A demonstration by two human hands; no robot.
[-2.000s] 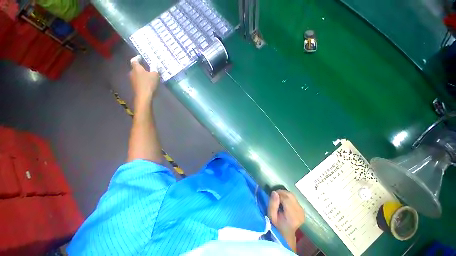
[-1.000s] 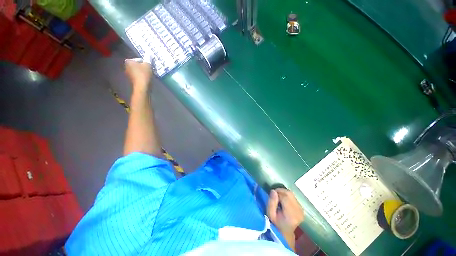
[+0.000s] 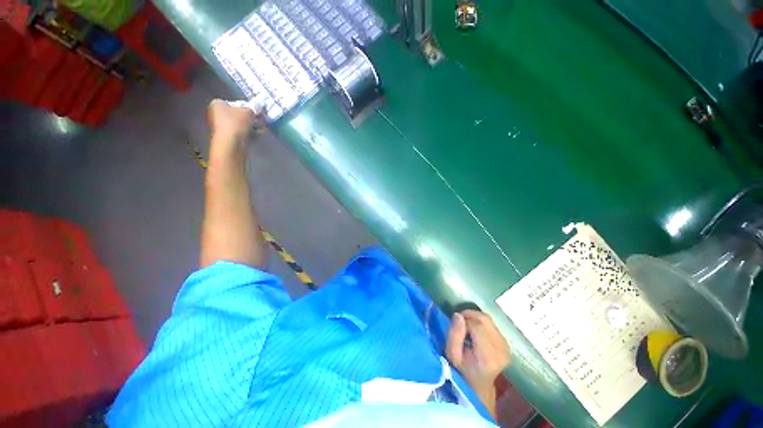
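Observation:
The clear gridded blister tray (image 3: 289,63) lies at the bench's front edge, upper left, holding rows of small white squares. My left hand (image 3: 230,121) is at the tray's near corner, with white coverings on the fingertips; whether it grips anything is hidden. My right hand (image 3: 478,347) is curled low at the bench edge, beside the paper sheet. Something dark shows between its thumb and fingers, too unclear to name. The printed, spotted paper sheet (image 3: 569,326) lies on the green bench. Thin solder wire (image 3: 448,185) runs from the silver reel (image 3: 358,84) towards the sheet.
A round yellow pot (image 3: 682,366) stands on the sheet's right corner, beside a clear fume hood (image 3: 698,292). A metal bracket (image 3: 427,50) stands behind the reel. Small assemblies (image 3: 466,14) (image 3: 699,110) lie farther back. Red bins (image 3: 58,318) are at left.
My left hand has shifted slightly left and down along the tray's corner. The small assemblies at the back have moved up and left in the picture. My right hand has barely moved.

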